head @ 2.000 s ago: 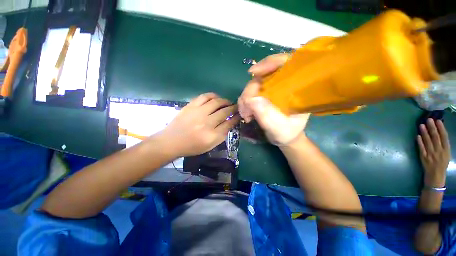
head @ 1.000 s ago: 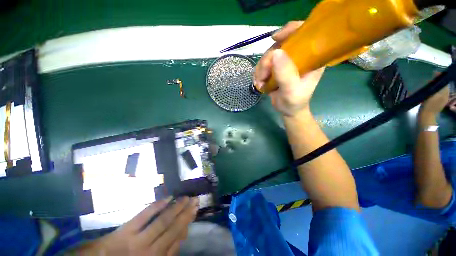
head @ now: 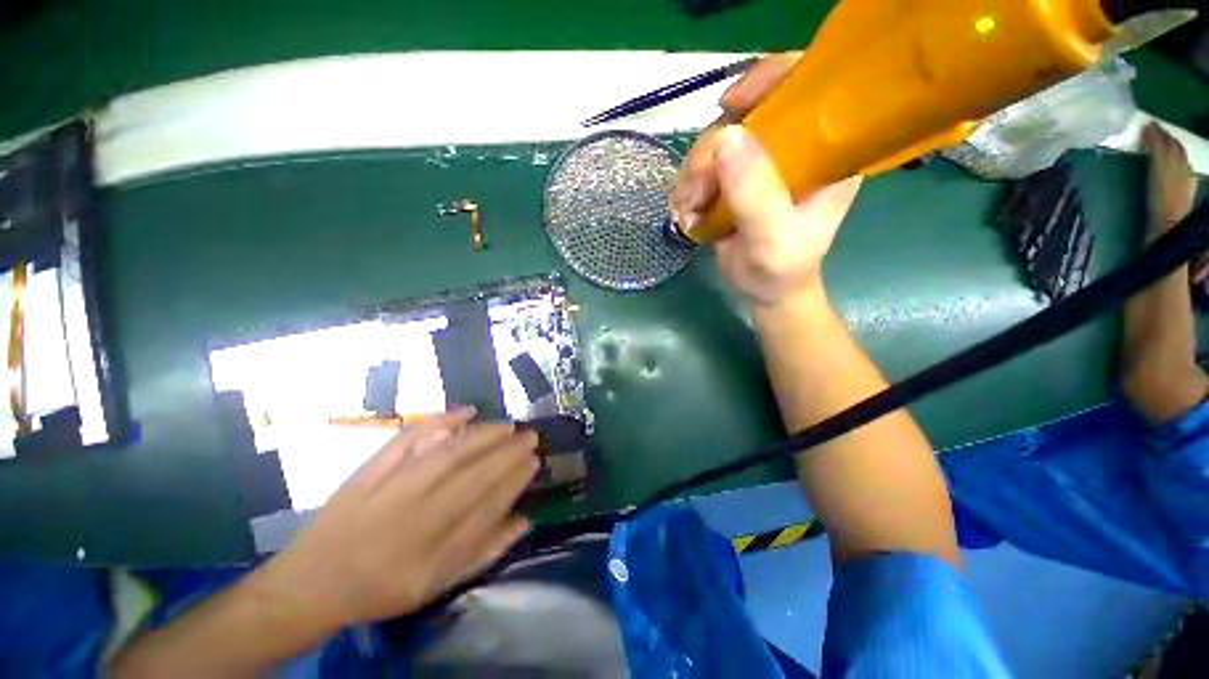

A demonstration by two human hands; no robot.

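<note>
The open tablet [head: 318, 385], with a white inside and black patches, lies slightly tilted on the green mat. Its main board [head: 557, 352] is at its right end. My left hand [head: 418, 511] lies flat over the tablet's lower middle, fingers extended and slightly apart, covering part of it. My right hand [head: 762, 219] is closed around the lower end of the orange-yellow electric screwdriver [head: 915, 86]. The driver's tip is at the right side of the round perforated screw tray [head: 617, 212]. Whether a screw is on the tip is too small to tell.
A small flex with connector [head: 472, 223] lies left of the tray. Slim dark tweezers [head: 663, 96] lie on the white strip. Another tablet [head: 66, 305] is at far left. A clear bag [head: 1054, 126], black strip parts [head: 1047, 239] and another person's arm [head: 1160, 318] are at right. A black cord [head: 955, 365] crosses my right forearm.
My right hand and the driver have gone from the tablet's right end to the screw tray. My left hand has moved off the board; since the last earlier frame, it and the tablet have shifted slightly.
</note>
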